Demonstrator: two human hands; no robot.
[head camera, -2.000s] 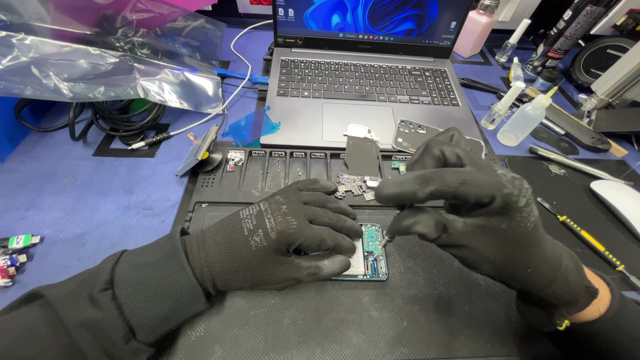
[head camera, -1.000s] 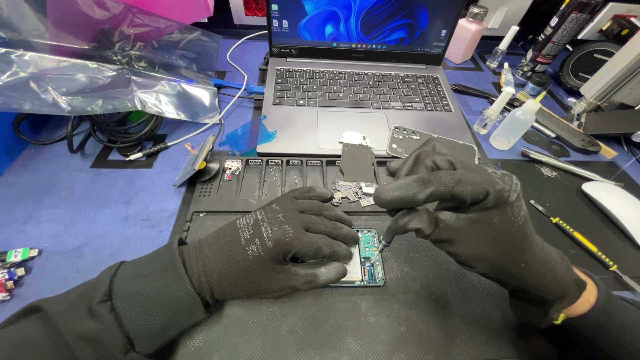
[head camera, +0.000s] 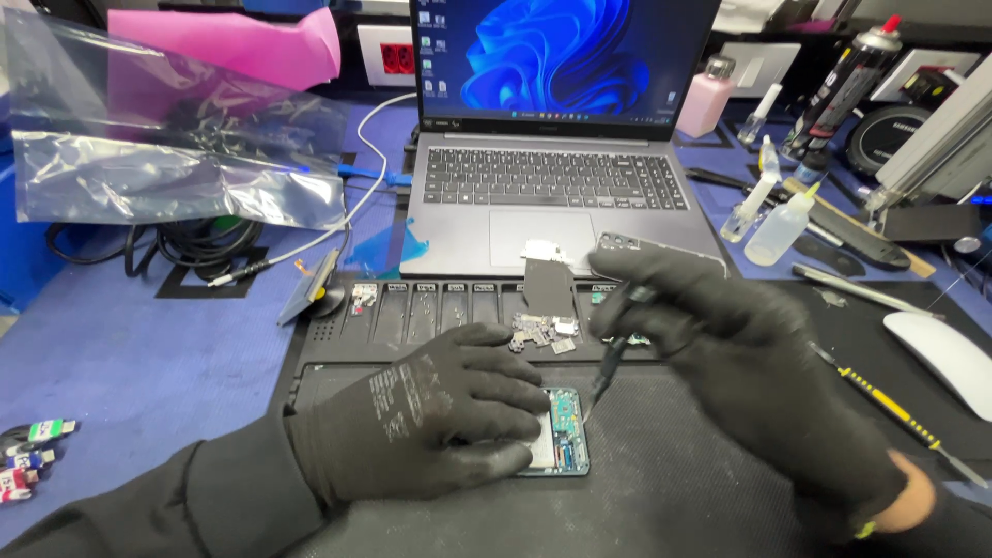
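My left hand (head camera: 442, 415), in a black glove, lies over an opened smartphone (head camera: 570, 434) on the dark work mat, fingers spread across its battery side. The phone's green circuit board faces up at its right end. My right hand (head camera: 682, 341), gloved too, holds a slim dark tool (head camera: 608, 372) between thumb and fingers. The tool's tip is at the phone's right edge; whether it touches cannot be told. Just above the phone, small metal phone parts (head camera: 542, 332) lie beside a dark flat piece (head camera: 549, 287).
Behind the mat's parts compartments (head camera: 426, 310) stands an open laptop (head camera: 542, 174). A phone frame piece (head camera: 659, 252) rests by its front edge. At the right are a yellow-handled pry tool (head camera: 887, 403), a white mouse (head camera: 942, 360) and a dropper bottle (head camera: 783, 225). A plastic bag (head camera: 178, 170) lies left.
The tool in my right hand shows more fully now, and its tip remains by the phone's right edge. My left hand stays on the phone.
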